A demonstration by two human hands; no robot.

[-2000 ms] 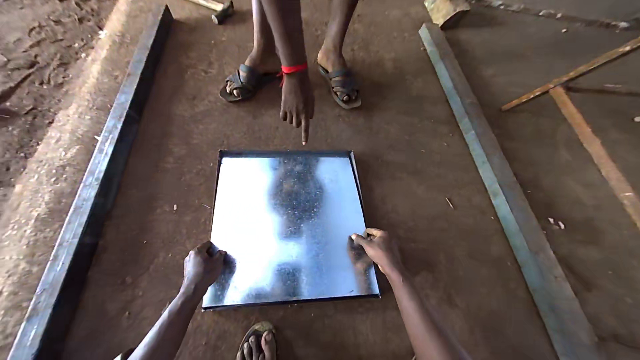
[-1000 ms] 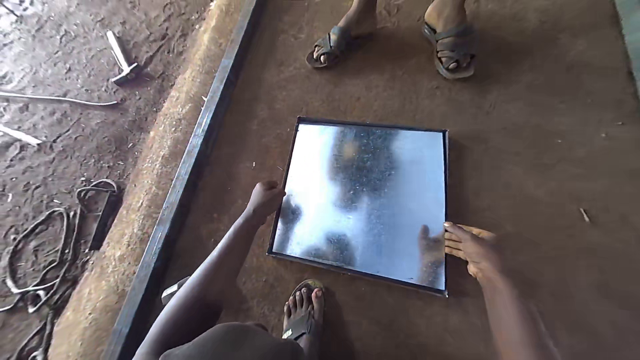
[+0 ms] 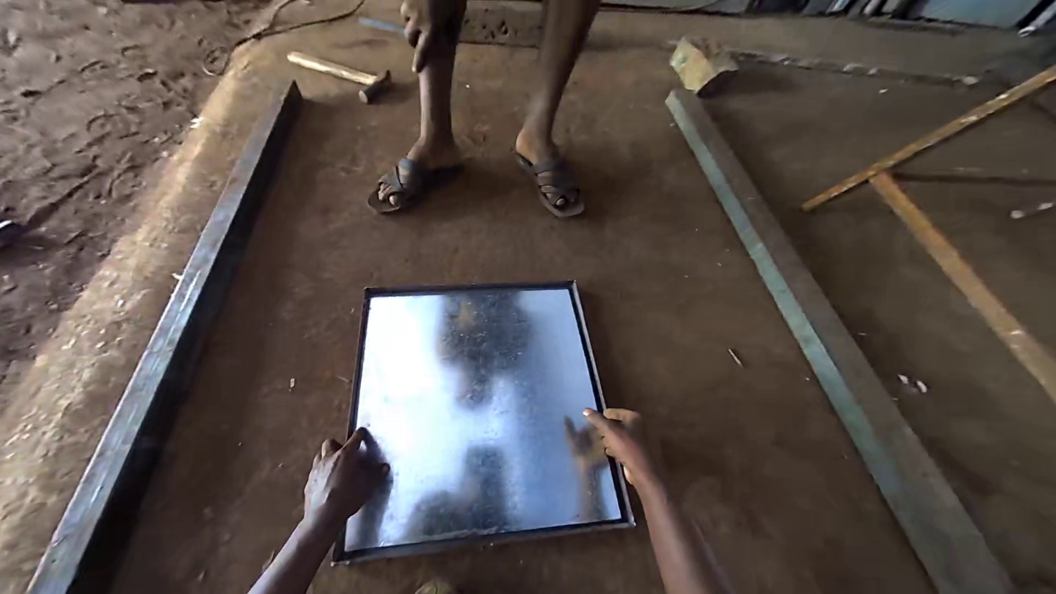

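A square, shiny sheet-metal panel in a dark metal frame lies flat on the brown ground, reflecting blurred dark shapes. At its left edge is my left hand, fingers bent over the frame and sheet. My right hand is at the right edge, its index finger reaching over the frame onto the sheet and the other fingers curled by the outer side. The underside of the frame is hidden, so whether either hand bears any of its weight does not show.
Another person in sandals stands beyond the panel, one hand by a leg. A long dark bar lies left, a greenish beam right. Farther off are a hammer, a stone-like block and a rusty metal frame.
The other person's hand, which pointed down at the panel two seconds ago, is now by their leg. My right hand's fingers, spread at the edge one second ago, now curl with the index over the frame. The view has swung.
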